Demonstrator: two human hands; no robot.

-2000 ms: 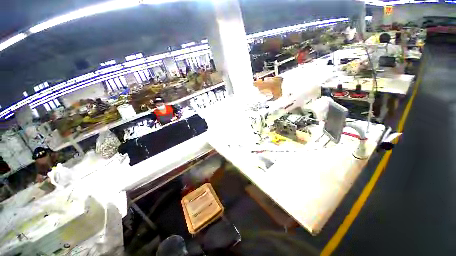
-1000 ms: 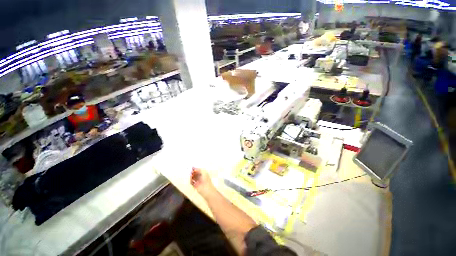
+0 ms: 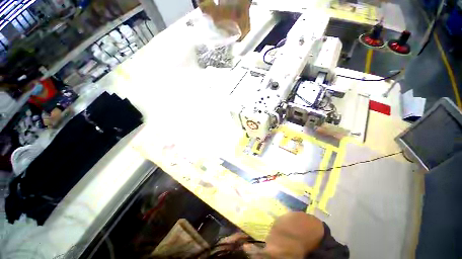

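What seems to be my right hand or forearm [image 3: 296,235] is a blurred, rounded skin-coloured shape at the bottom edge, with a dark sleeve on its right. A smaller skin-toned patch beside it is too blurred to read, and its fingers are not clear. I do not make out my left hand. The white pattern sewer [image 3: 253,124] stands ahead. Small red-and-dark thread snips [image 3: 266,178] lie on a thin cord on the yellow-taped bed plate [image 3: 314,177]. A thick black strap bundle [image 3: 71,152] lies on the white table at left.
A grey control panel [image 3: 435,134] stands at right. Thread cones [image 3: 374,36] on red bases stand behind the machine. A clear bag of fittings [image 3: 215,54] lies near a brown box [image 3: 230,15]. A tan stool-like seat [image 3: 182,243] is below the table edge. A person in red [image 3: 43,92] is at left.
The view has swung down and closer to the machine. The bare forearm, earlier stretched over the table's front edge, now shows only as a rounded shape at the bottom.
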